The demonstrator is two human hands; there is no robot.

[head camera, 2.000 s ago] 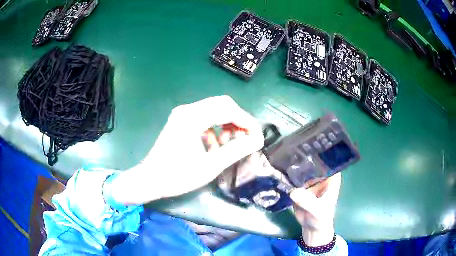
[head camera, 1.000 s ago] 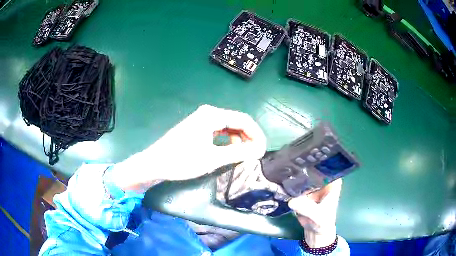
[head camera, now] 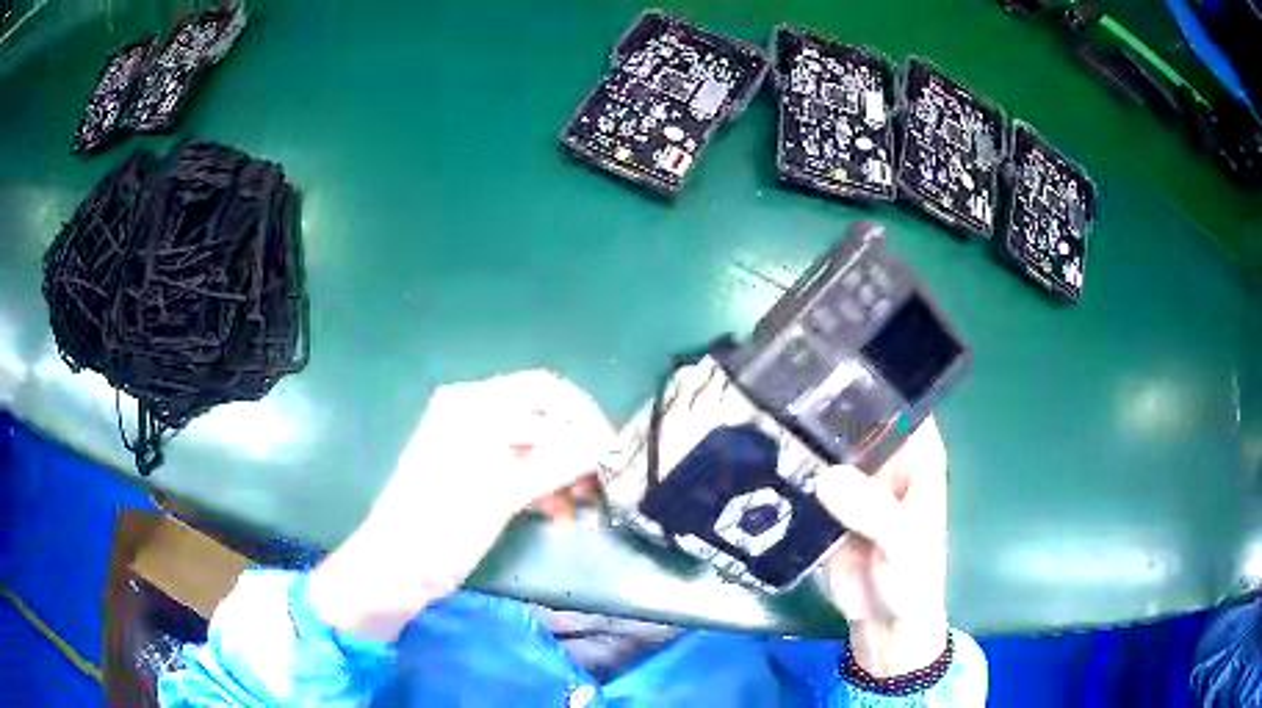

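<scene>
A half-assembled camera unit is open like a book in front of me. Its control panel half, with a dark screen, buttons and a small green spot, is at the upper right. Its other housing half, dark with a light hexagonal ring, is at the lower left. My right hand holds the unit from the right, thumb near the hinge. A thin black sealing gasket stands up along the housing's upper left side. My left hand is overexposed at the housing's left edge; whether its fingertips pinch the gasket is unclear.
A tangled gasket pile lies on the green mat at left. Several waiting units lie board side up at upper right, and two at upper left. A cardboard box is below the table edge at left.
My left hand has moved down and left, from the hinge area to the housing's left edge. The unit is opened wider to view, showing more of the ringed half and the gasket. The view has shifted slightly.
</scene>
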